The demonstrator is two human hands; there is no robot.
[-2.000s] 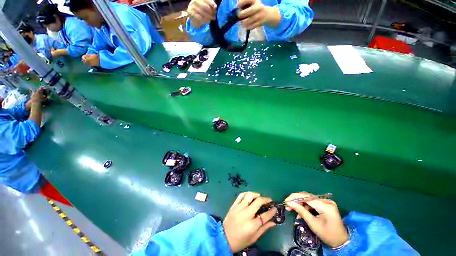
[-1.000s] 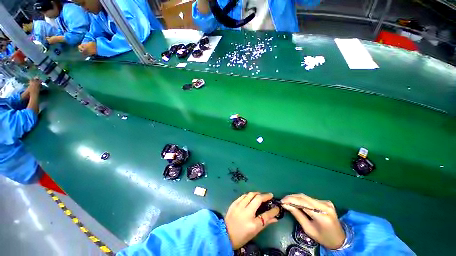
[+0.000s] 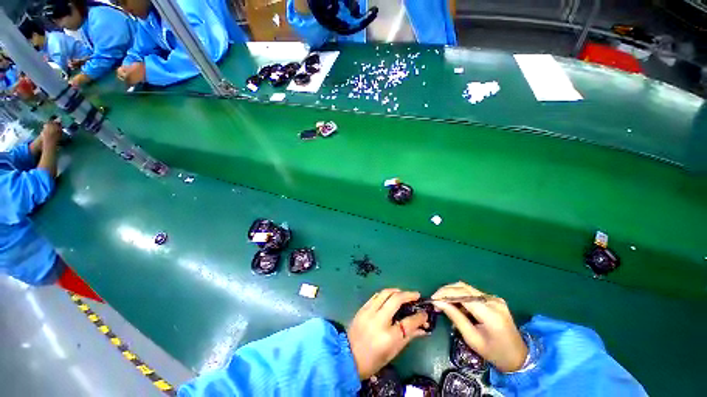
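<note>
My left hand (image 3: 381, 332) holds a black device housing (image 3: 419, 316) low over the near bench. My right hand (image 3: 484, 329) holds thin tweezers (image 3: 463, 299), their tip at the top edge of this housing. The fingers hide part of the housing. More black housings (image 3: 461, 383) lie below and between my hands, partly hidden by them or cut off by the bottom edge. A heap of tiny black parts (image 3: 364, 266) lies left of and above my hands. A pale square piece (image 3: 308, 291) lies beside it.
Several housings (image 3: 266, 261) cluster left of the black heap. The green belt (image 3: 496, 174) carries spaced housings (image 3: 400, 192), one at the right (image 3: 601, 260). Across it are white bits (image 3: 380, 77), a paper sheet (image 3: 547, 77) and a worker's blue smock. A metal pole (image 3: 101, 124) and other workers are at the left.
The units on the belt have moved right. The worker opposite has shifted left and up in view. My hands stay on the same housing, with the tweezers now lying flatter than one second ago.
</note>
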